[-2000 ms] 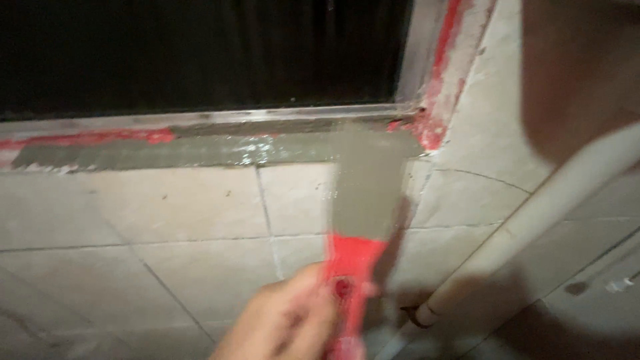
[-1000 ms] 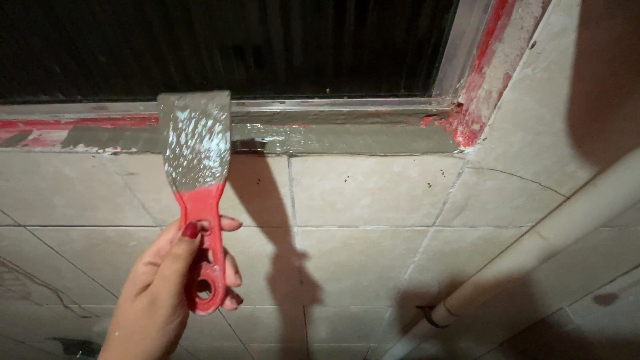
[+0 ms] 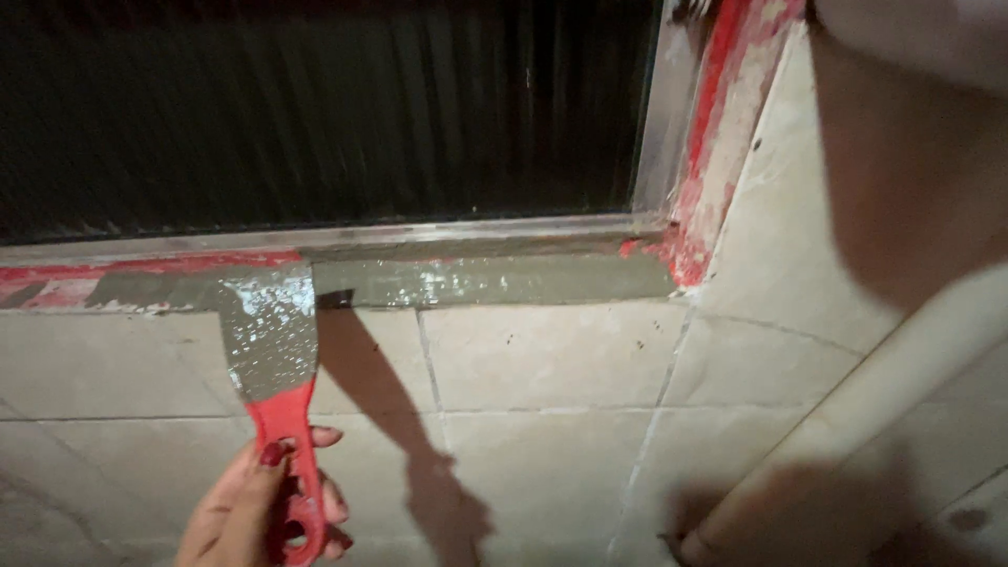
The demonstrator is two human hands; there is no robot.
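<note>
My left hand (image 3: 240, 504) holds the red plastic handle of a putty knife (image 3: 272, 339), thumb on the near side and fingertips showing past the right edge. The blade points up, coated in wet grey filler, and its top end overlaps the filler-covered ledge (image 3: 488, 282) under the window frame. Smooth grey filler covers the ledge toward the right corner; red and pale patches show at its left end. My right hand is not in view.
Above the ledge is a dark window pane (image 3: 331, 118) in a metal frame (image 3: 654, 126). Beige wall tiles (image 3: 543, 354) lie below. A pale pipe (image 3: 874, 394) slants across the right side. A blurred, unclear shape (image 3: 921, 31) fills the upper right corner.
The putty knife was near the ledge's right part two seconds ago, then moved left. Since one second ago its blade has come lower against the ledge. The view has shifted somewhat.
</note>
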